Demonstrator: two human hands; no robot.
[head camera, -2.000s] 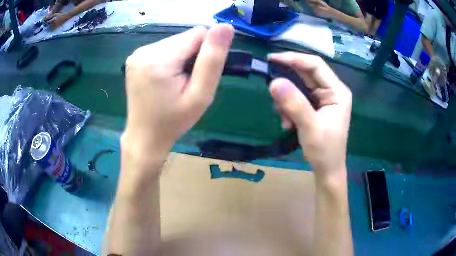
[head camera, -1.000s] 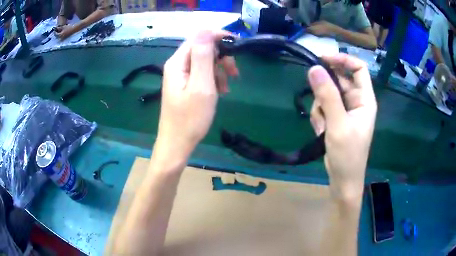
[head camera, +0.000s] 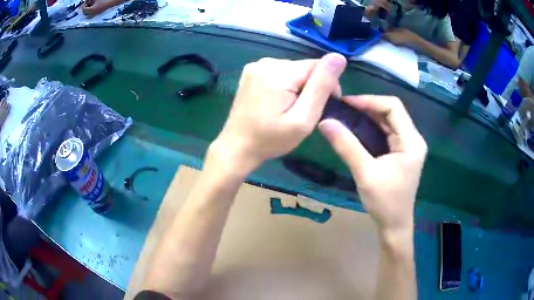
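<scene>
A black headphone headband (head camera: 358, 124) is held up over the belt and is mostly hidden by my hands. My left hand (head camera: 275, 111) is closed on its left end, thumb on top. My right hand (head camera: 383, 158) grips its right part between thumb and fingers. The two hands are nearly touching. A blurred dark curved strip shows below them; whether it is part of the same headband I cannot tell. The cardboard mat (head camera: 281, 252) lies below, between my forearms.
A can (head camera: 88, 179), a crinkled plastic bag (head camera: 52, 140) and a small black bracket (head camera: 130, 179) are at left. A smartphone (head camera: 450, 256) and small blue object (head camera: 476, 280) are at right. Headbands (head camera: 190, 58) lie on the belt. People sit across, near a blue tray (head camera: 298, 24).
My hands have come together, with the left moving right toward the right hand. The headband's arc, plainly visible before, is now mostly covered. The camera view has shifted slightly.
</scene>
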